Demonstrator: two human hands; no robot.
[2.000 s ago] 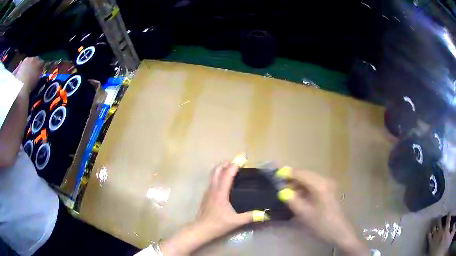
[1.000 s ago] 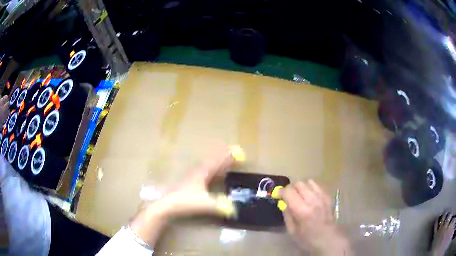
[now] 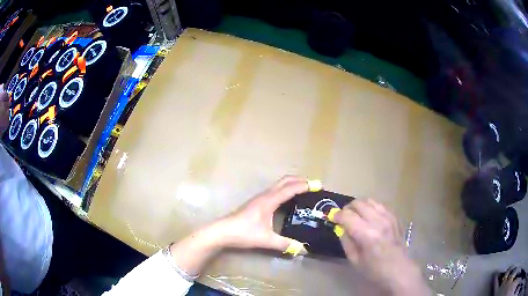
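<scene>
A black speaker housing (image 3: 315,236) lies on its side on the cardboard sheet, its opening facing up. A grey module strip (image 3: 305,217) and pale looped lead wires (image 3: 327,203) show in the opening. My left hand (image 3: 257,218) holds the housing around its left end, yellow-cotted thumb below and a finger above. My right hand (image 3: 370,231) is at the right of the opening, its yellow-cotted fingertips pinched at the wire ends. What exactly sits between those fingertips is hidden.
Tan cardboard sheet (image 3: 231,133) under the work. Open carton (image 3: 104,121) of ringed units with orange tabs at left. Standing black units (image 3: 492,231) at right, another (image 3: 330,34) at the back. A person's sleeve (image 3: 23,225) at left, another person's hand (image 3: 510,284) at lower right.
My left hand has come back from a blurred sweep over the housing and now grips its left end. My right fingers stay at the wires. The view has shifted, showing the board higher.
</scene>
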